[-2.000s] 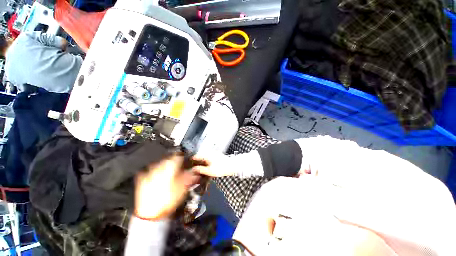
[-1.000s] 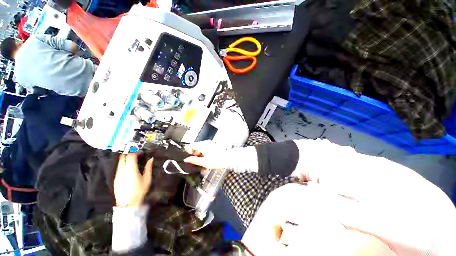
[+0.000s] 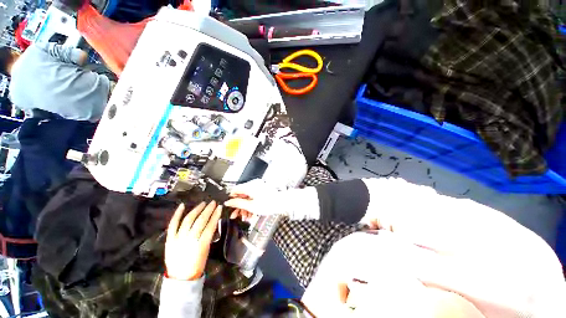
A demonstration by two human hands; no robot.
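Note:
The white overlock machine (image 3: 139,105) stands in front of me, with metal parts at its needle area (image 3: 186,177). A black fabric section (image 3: 112,214) lies along its front edge, joined by dark plaid cloth (image 3: 124,279) hanging below. My left hand (image 3: 189,242) lies flat on the cloth with fingers spread, just below the needle area. My right hand (image 3: 242,204) pinches the cloth edge at the right of the needle area. The exact fingertip contact is partly hidden.
Yellow-orange scissors (image 3: 299,72) lie on the black table near a grey metal tray (image 3: 344,28). A blue crate (image 3: 422,136) at the right holds dark plaid pieces (image 3: 496,81). A person in grey (image 3: 56,84) sits at the far left. Dark trimmings lie on the floor.
My left hand has moved right along the cloth, towards my right hand. The white loop seen on the cloth one second ago is now mostly out of sight. My right hand stays near the same place.

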